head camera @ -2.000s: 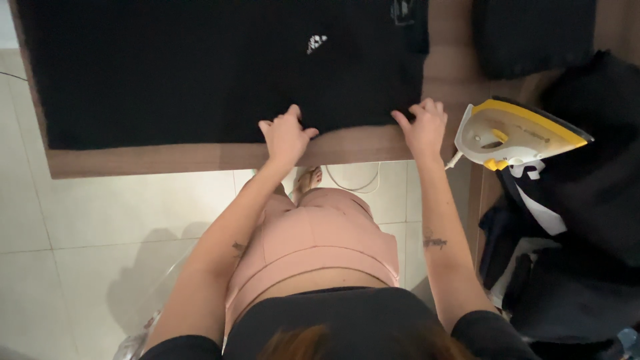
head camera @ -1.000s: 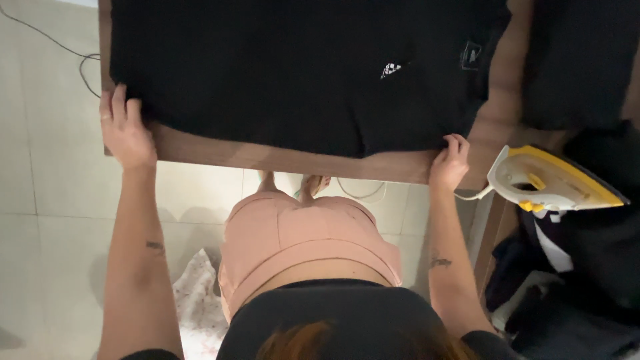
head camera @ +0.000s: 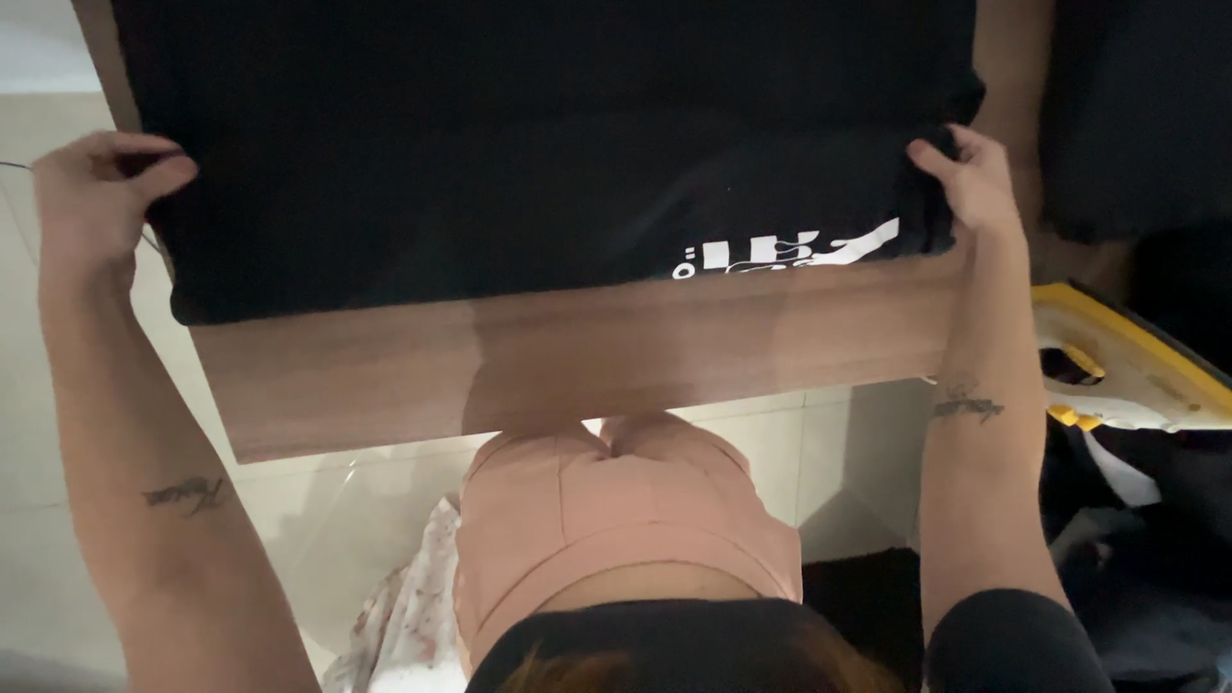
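Observation:
A black garment (head camera: 500,173) with a white print near its lower right edge lies spread on a wooden table (head camera: 385,366). At the garment's left edge, my left hand (head camera: 115,183) pinches the fabric between thumb and fingers. The cloth's right edge is gripped by my right hand (head camera: 972,178), its thumb on top of a bunched part. The garment's near edge lies a little back from the table's front edge.
A yellow and white clothes iron (head camera: 1126,366) is at the right, beside my right forearm. More dark cloth (head camera: 1136,115) lies at the upper right, and dark fabrics (head camera: 1145,577) are heaped below the iron. A thin cable shows at the left.
Both hands have moved from near the table's front edge to farther up the garment's sides. A large white print now shows at the garment's near edge, where earlier frames show plain black cloth.

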